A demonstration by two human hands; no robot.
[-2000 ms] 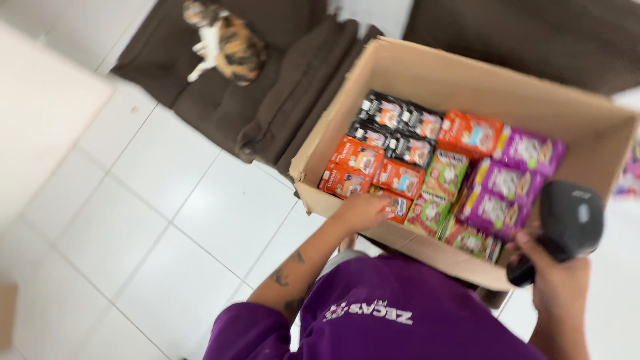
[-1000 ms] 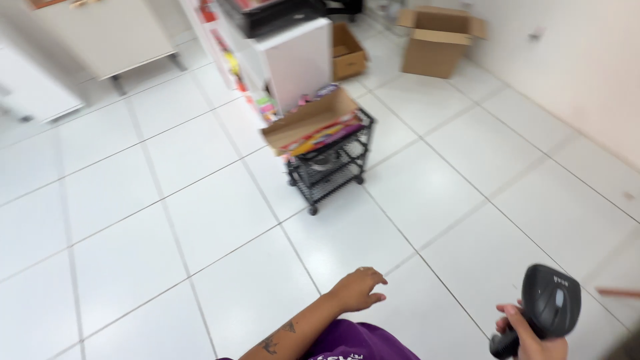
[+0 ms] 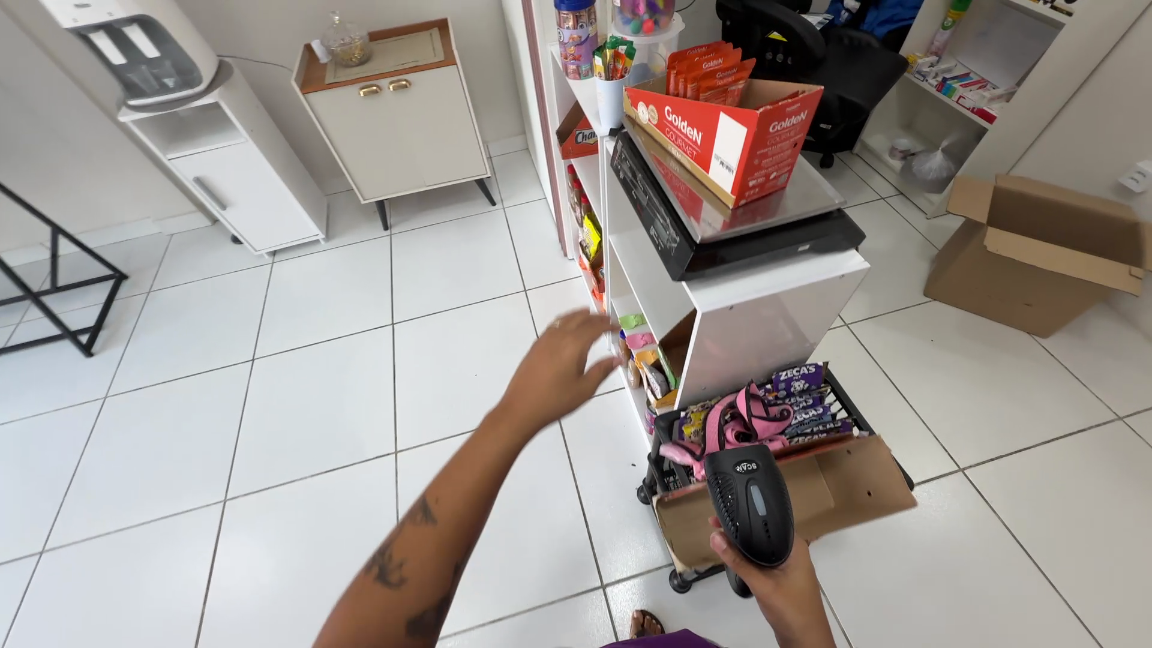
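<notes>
My right hand (image 3: 781, 585) grips a black handheld barcode scanner (image 3: 750, 504), held up over the near side of a black wheeled cart. My left hand (image 3: 562, 367) reaches forward in the air with bent, parted fingers and nothing in it, left of the counter's shelves. On the cart lie a pink strap (image 3: 742, 418), several purple packets (image 3: 799, 380) and an open cardboard tray (image 3: 832, 490) at its front. On the white counter (image 3: 774, 281), a red Golden box (image 3: 688, 135) of sachets stands on a scale with a steel plate (image 3: 801, 193).
An open cardboard box (image 3: 1035, 261) sits on the floor at right, near a white shelf unit (image 3: 949, 103) and a black office chair (image 3: 846, 67). At the back left stand a cream cabinet (image 3: 405, 135) and a water dispenser (image 3: 148, 49). A black metal frame (image 3: 58, 292) is at far left.
The view has swung from the carton of packets and the cat on a chair to the cart and counter, now closer. My left hand touched packets two seconds ago; it is now off them, raised forward.
</notes>
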